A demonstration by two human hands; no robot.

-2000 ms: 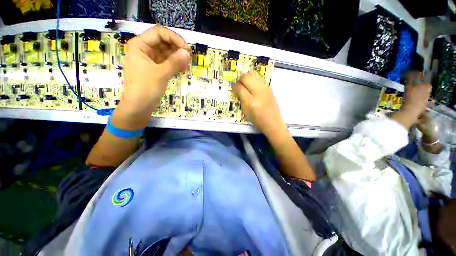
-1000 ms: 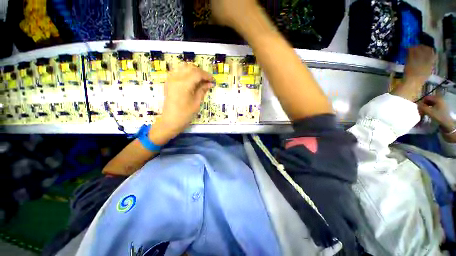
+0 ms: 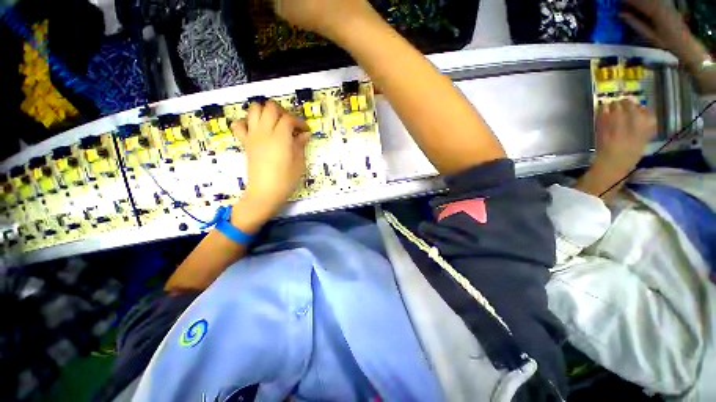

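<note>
My left hand (image 3: 272,153), with a blue wrist strap (image 3: 229,226), is over the cream-yellow circuit board panel (image 3: 345,161). Its fingers are bent near the yellow components; whether they pinch a part cannot be told. My right hand (image 3: 318,11) reaches over the bin of brown-gold components (image 3: 276,39) and is partly cut off by the top edge. Its fingertips are hidden or out of view. A second board panel (image 3: 71,200) lies to the left on the same rail.
Bins hold yellow components (image 3: 45,86), blue-violet components (image 3: 118,77), silver-grey components (image 3: 210,49) and dark green components (image 3: 424,17). The metal rail (image 3: 487,118) runs right to another board (image 3: 620,82), where another person's hand (image 3: 622,133) works. A thin cord runs from my strap.
The view has turned and shifted, so the boards and bins appear tilted. My right hand went from the board to the bins by one second ago and is still there. My left hand stays over the boards.
</note>
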